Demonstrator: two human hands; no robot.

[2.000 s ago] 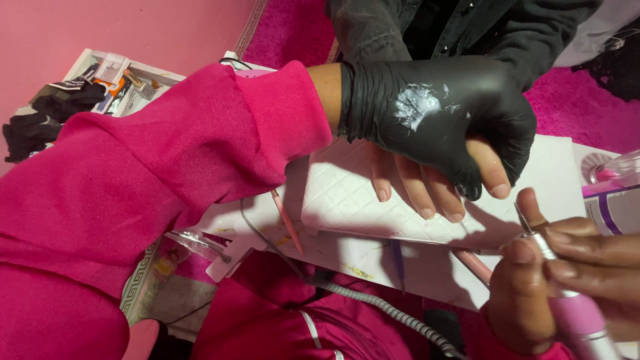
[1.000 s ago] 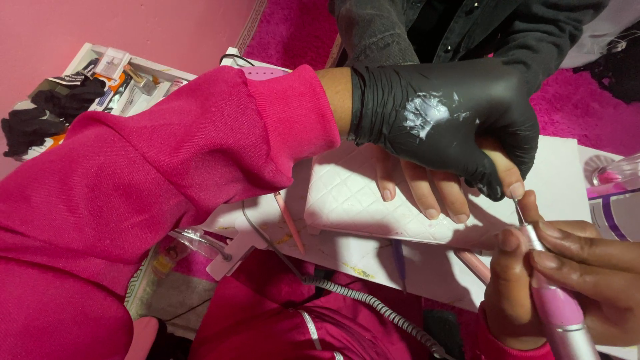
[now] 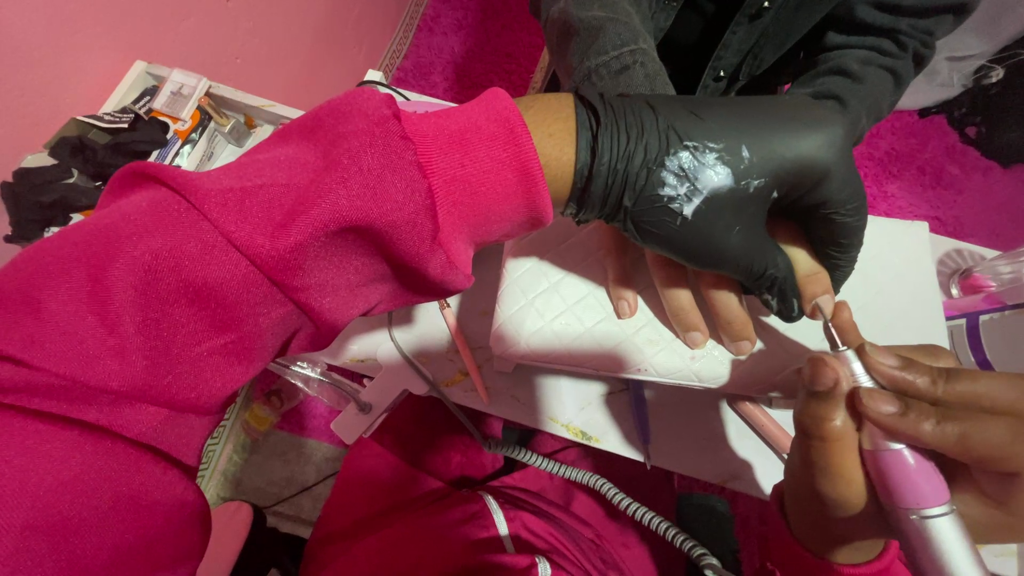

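My left hand (image 3: 720, 184), in a black glove with a white smear on its back, grips one finger (image 3: 802, 268) of a person seated opposite. That person's other fingers (image 3: 680, 300) hang over a white quilted hand rest (image 3: 592, 320). Bare, my right hand (image 3: 912, 432) holds a pink and silver electric nail drill (image 3: 904, 476) like a pen. Its thin metal bit (image 3: 828, 326) is at the tip of the gripped finger, by the nail; exact contact cannot be told.
A coiled grey cable (image 3: 600, 484) crosses below the white table (image 3: 560, 404). A pink-handled tool (image 3: 464, 352) and a purple stick (image 3: 641, 420) lie by the hand rest. Black cloths (image 3: 104, 144) and small packets fill a drawer at left. A clear container (image 3: 992, 276) stands at right.
The drill bit was apart from the gripped finger two seconds ago; it is now at the fingertip. My left hand has kept its grip on the finger.
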